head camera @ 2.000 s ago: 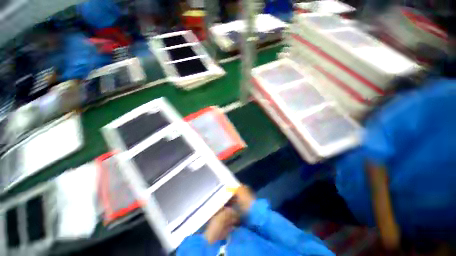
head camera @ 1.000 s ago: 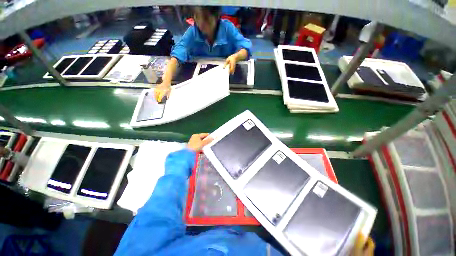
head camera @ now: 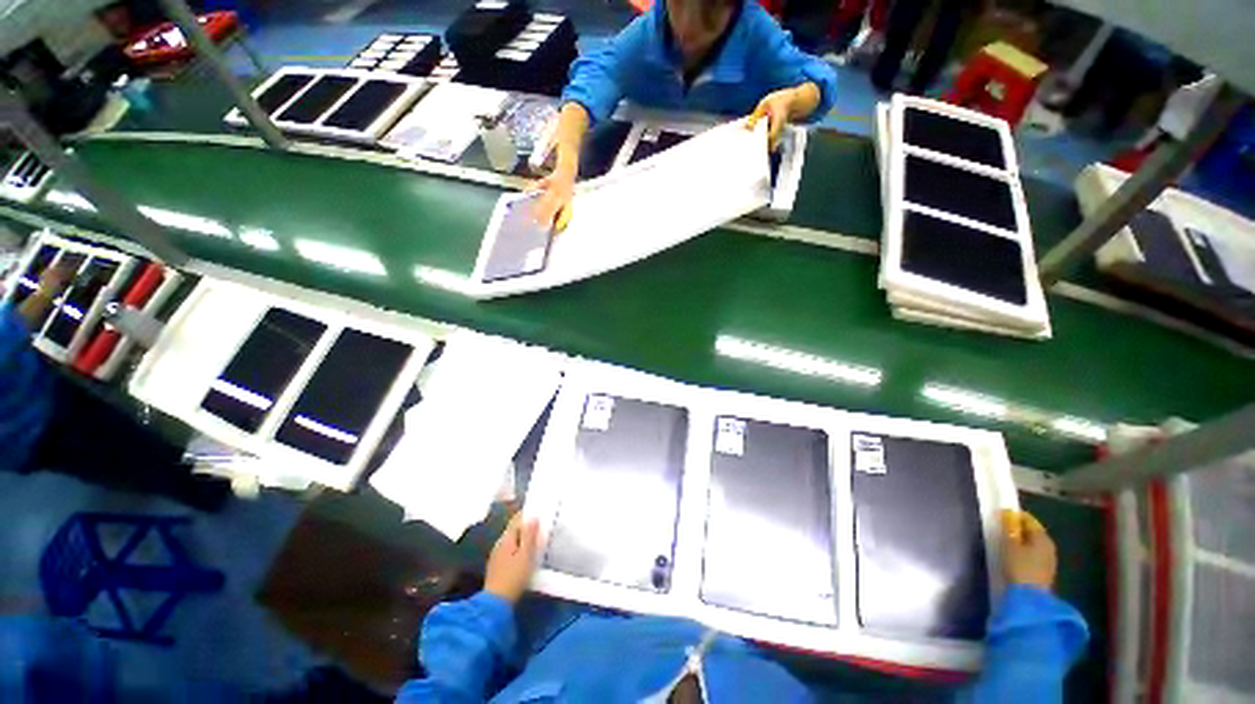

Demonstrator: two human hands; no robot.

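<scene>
A white foam tray [head camera: 840, 523] lies level in front of me, with its three slots side by side. Each slot holds a dark grey tablet [head camera: 765, 523] with a small white label near its top left corner. My left hand [head camera: 513, 557] grips the tray's left end. My right hand [head camera: 1027, 550], with yellow finger cots, grips its right end. A red foam tray [head camera: 881, 663] shows only as a thin edge beneath the white tray. A loose white sleeve stack [head camera: 465, 429] lies just left of the tray.
A white tray with two black-screened tablets [head camera: 333, 392] lies further left. Beyond the green conveyor belt [head camera: 661, 305], a person in blue tilts a white tray [head camera: 647, 213]. Stacked trays stand at the back right [head camera: 961, 206] and right edge [head camera: 1211, 550]. A blue stool [head camera: 127, 571] stands lower left.
The white tray I hold has turned from a steep slant to nearly level and now covers most of the red tray. My left hand moved down to its left end. The camera view has shifted.
</scene>
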